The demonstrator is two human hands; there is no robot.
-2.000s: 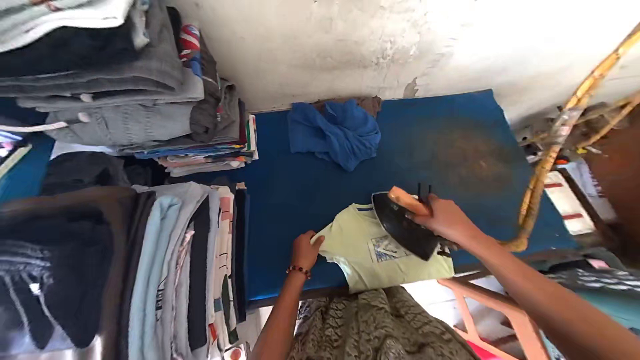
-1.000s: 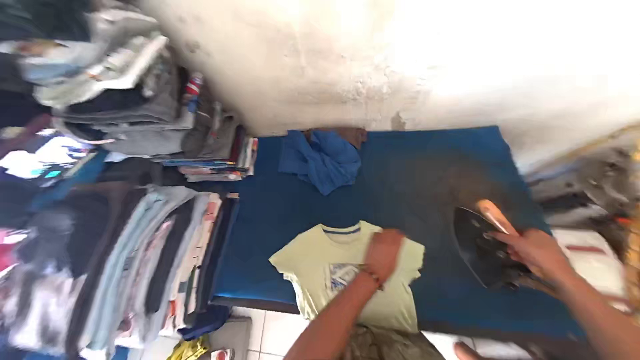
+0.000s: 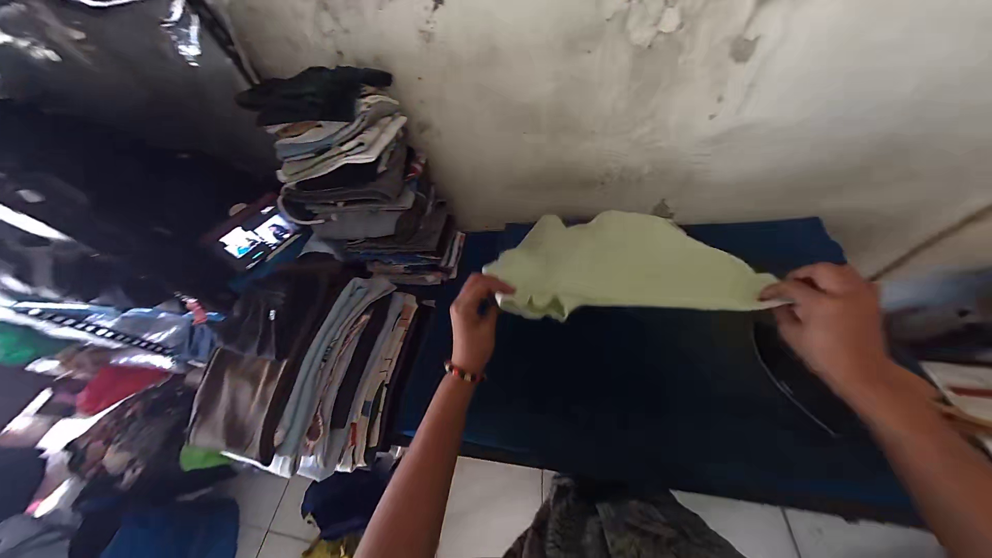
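A pale yellow-green T-shirt (image 3: 628, 263) is stretched between both hands above a table covered in dark blue cloth (image 3: 604, 387). My left hand (image 3: 474, 314), with a beaded bracelet at the wrist, pinches the shirt's left end. At the opposite end, my right hand (image 3: 825, 310) grips the fabric between thumb and fingers. Partly behind my right hand and forearm, the clothes iron (image 3: 798, 380) rests on the blue cloth; its handle is hidden. The shirt's printed front does not show.
Tall stacks of folded clothes (image 3: 349, 201) stand against the stained wall at the left. More folded garments (image 3: 341, 372) line the table's left side. A lit screen (image 3: 260, 236) lies beyond them. Dark blue clothing (image 3: 349, 496) is on the tiled floor.
The right hand has let go of the iron and taken hold of the shirt. The shirt, flat on the table before, is lifted between both hands. The view has swung left.
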